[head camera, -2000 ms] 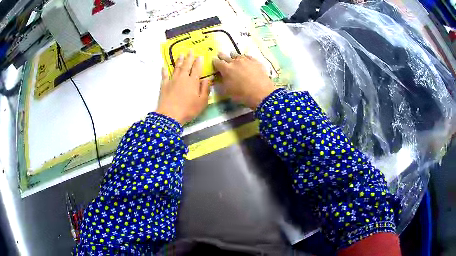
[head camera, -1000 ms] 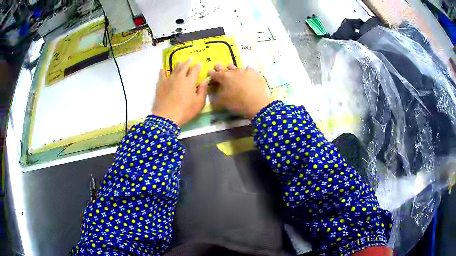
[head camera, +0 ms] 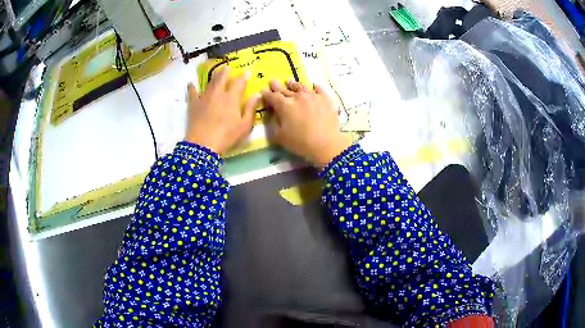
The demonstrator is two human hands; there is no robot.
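Observation:
The yellow template flap (head camera: pixel 260 67) lies closed on the white base template board (head camera: pixel 109 147), with a black curved line and a dark hinge strip (head camera: pixel 244 43) at its back edge. My left hand (head camera: pixel 219 114) lies on the flap's left part, fingers spread, palm down. My right hand (head camera: pixel 304 120) lies on its right front part, fingers bent, close beside the left hand. Neither hand visibly grips anything. Whatever lies under the flap is hidden.
The sewing machine head (head camera: pixel 186 22) stands behind the flap. A thin black cable (head camera: pixel 142 106) hangs over the board at left, near another yellow template (head camera: pixel 83 86). A clear plastic bag (head camera: pixel 513 128) with dark panels, a loose dark panel (head camera: pixel 455 208) and a green item (head camera: pixel 405 19) are at right.
Both hands stay on the flap, the fingers shifting slightly. The view has shifted, and more of the loose dark panel beside my right sleeve now shows.

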